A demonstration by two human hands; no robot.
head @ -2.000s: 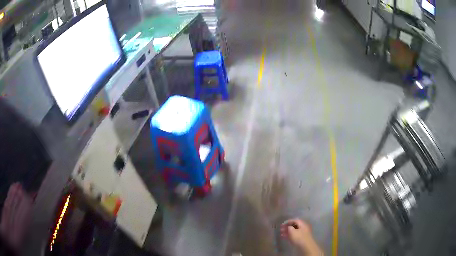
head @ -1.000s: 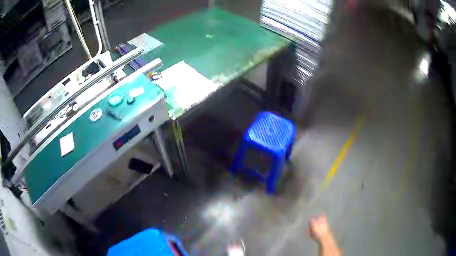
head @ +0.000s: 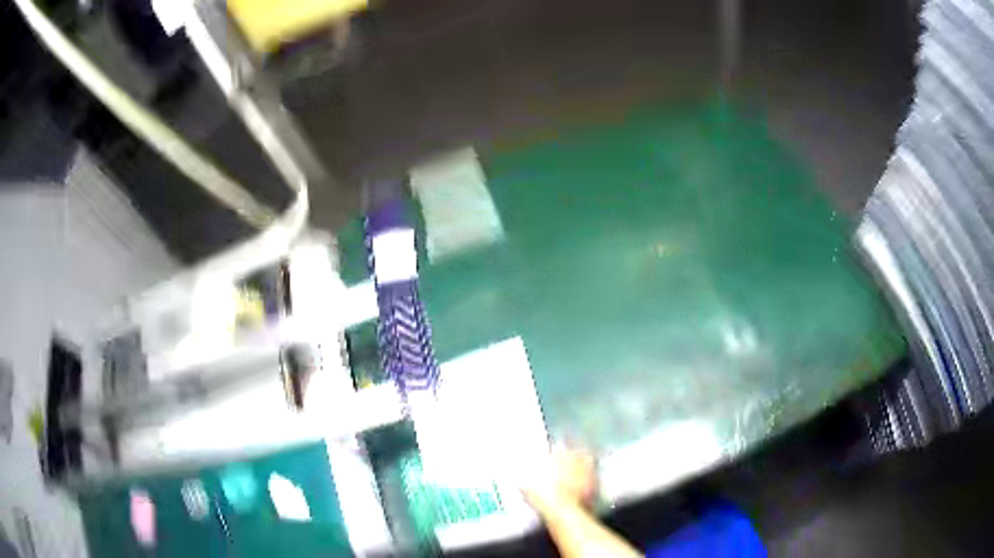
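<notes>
The view is blurred. White sheets [head: 480, 403] lie at the near left part of a green table [head: 676, 262]. Another white area, perhaps a sheet [head: 665, 447], lies along the table's front edge. My right hand [head: 565, 480] reaches in from the bottom and is over or against the edge of the sheets. Its fingers are too blurred to tell whether they grip the paper. My left hand is not in view.
A purple patterned strip [head: 403, 327] and a pale sheet [head: 458, 204] lie at the table's left. A white machine with rails [head: 218, 381] stands at the left. A blue stool [head: 714, 534] is at the bottom. Many stacked grey edges [head: 937, 251] stand at the right.
The view has moved closer to the green table. My right hand has moved from above the floor to the sheets. The blue stool now shows only at the bottom edge.
</notes>
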